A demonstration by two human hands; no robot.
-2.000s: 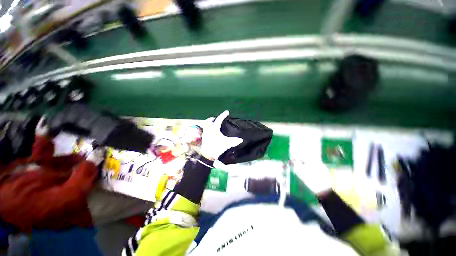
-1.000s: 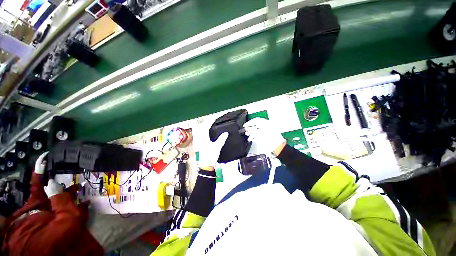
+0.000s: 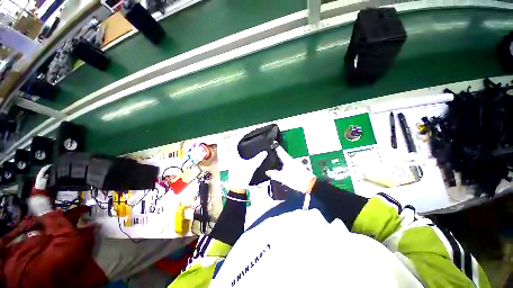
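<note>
A black tapered housing (image 3: 260,143) is held over the bench in front of my body. My left hand (image 3: 246,170), in a white glove, grips its lower left side. My right hand (image 3: 292,173), also in a white glove, is on its lower right side with the fingers against it. The fingertips' exact contact is too blurred to tell. A small dark device (image 3: 279,191) lies on the bench, partly hidden under my right hand. Green-and-white printed sheets (image 3: 322,144) lie beside and under the work.
A green conveyor (image 3: 214,101) beyond the bench carries black cabinets (image 3: 376,42). A heap of black parts (image 3: 478,135), two dark sticks (image 3: 405,132) and a round metal part (image 3: 353,133) are right. A yellow block (image 3: 181,219) and a co-worker in red (image 3: 50,247) are left.
Since one second ago, my right hand has moved down along the housing and now partly covers the small device. The cabinet on the conveyor shows slightly farther right. The co-worker's arms have shifted.
</note>
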